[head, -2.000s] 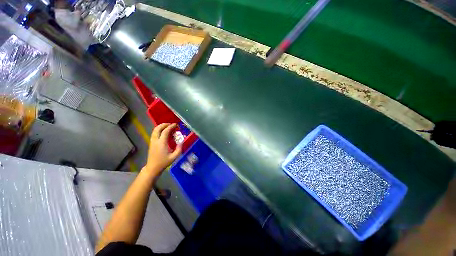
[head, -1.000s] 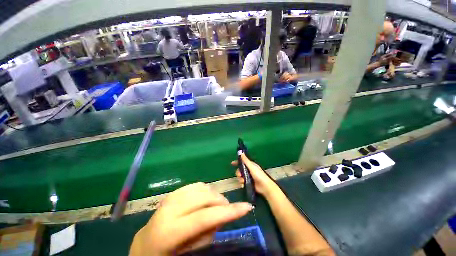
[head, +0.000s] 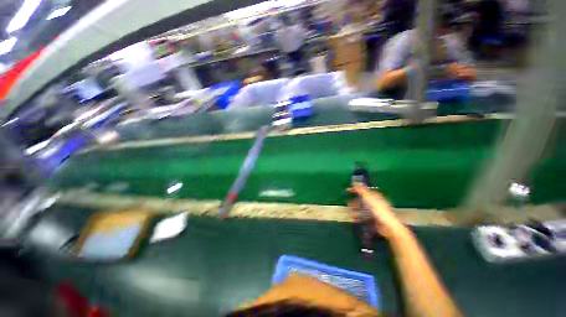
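Note:
The picture is blurred. My right hand is closed around the black electric screwdriver, which stands roughly upright with its lower tip above the bench, behind the blue screw tray. The tray lies at the bottom centre, partly covered. My left hand or forearm is a blurred skin-toned shape in front of the tray, cut off by the bottom edge; its fingers cannot be made out, nor whether it holds anything.
A cardboard tray and white card lie left on the bench. A long clear tube crosses the belt edge. A white power strip housing lies right, near a pale post. A person sits across the green belt.
The view has swung left, bringing the cardboard tray fully in. My right hand still holds the screwdriver. My left hand has dropped from beside the screwdriver's lower end to the bottom edge.

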